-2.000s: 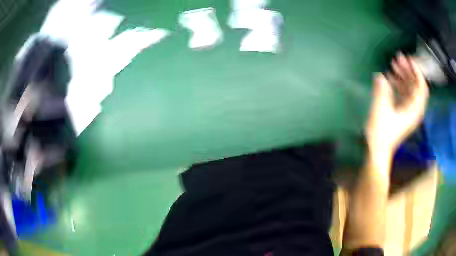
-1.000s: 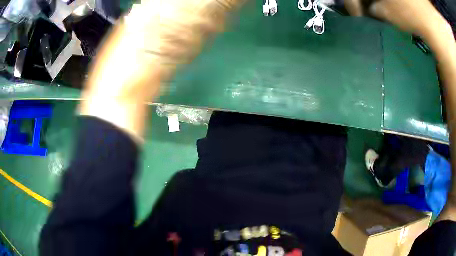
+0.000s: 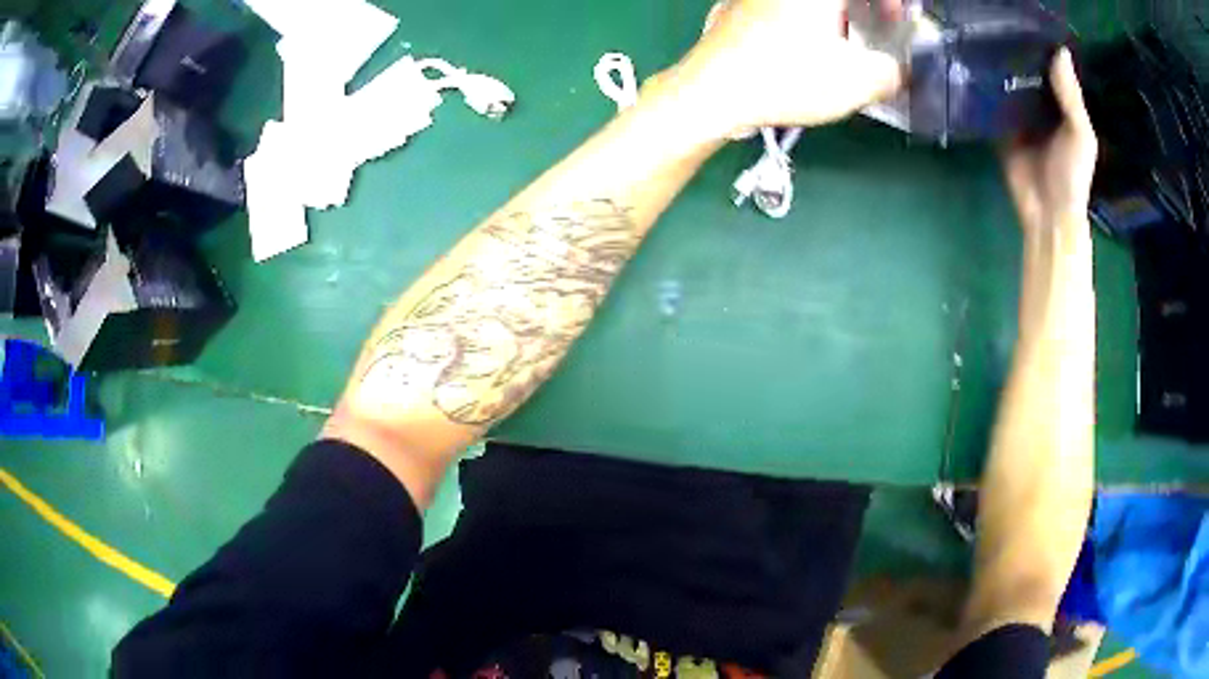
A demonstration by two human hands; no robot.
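Observation:
A black retail box (image 3: 992,80) with fine pale print is held at the top right between both hands. My left hand (image 3: 822,60) is at the box's left end, fingers bent there beside a pale flap. My right hand (image 3: 1057,153) grips the box's right side and underside. White coiled cables lie on the green bench: one (image 3: 464,88) by the leaflets, one (image 3: 617,80) beside my left forearm, and one (image 3: 768,181) below my left wrist. White leaflets (image 3: 325,133) lie fanned at the upper left.
Open black boxes (image 3: 159,166) with grey flaps stand at the far left. Black boxes (image 3: 1172,332) lie in rows at the right edge. A blue stool (image 3: 47,391), a brown carton (image 3: 882,643) and blue clothing (image 3: 1153,570) show below the bench (image 3: 743,358).
Both hands have come together at the upper right and now hold a black box. The view has shifted, bringing the leaflets and more of the cables into sight.

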